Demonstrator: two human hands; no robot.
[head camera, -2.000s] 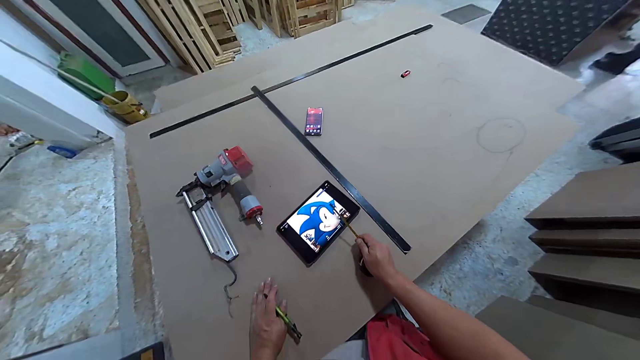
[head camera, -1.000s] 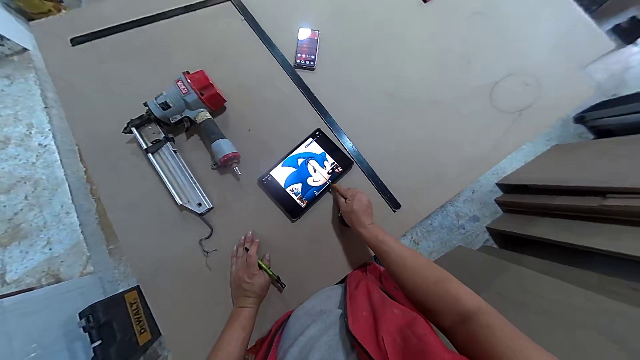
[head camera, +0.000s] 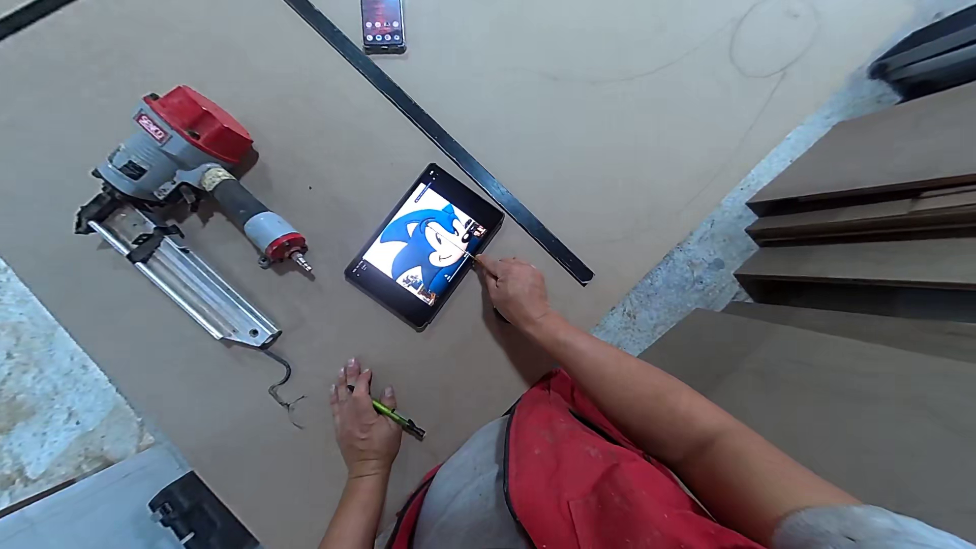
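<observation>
A tablet in a dark case lies on the large brown board, its screen lit with a blue cartoon hedgehog. My right hand is at the tablet's lower right edge, gripping a thin pencil-like stick whose tip is over the screen. Left of centre near my body, my left hand rests palm down on the board with a green pen held between its fingers. A long black metal bar runs diagonally just beyond the tablet's upper right side.
A grey and red pneumatic nailer lies on the board at the left, a dark cord at its magazine end. A phone lies at the top. Brown panels are stacked at the right. A black case sits at the lower left.
The view has tipped downward and come closer to the tablet. Both hands stay in about the same places, the right at the tablet's edge and the left on the board with the pen.
</observation>
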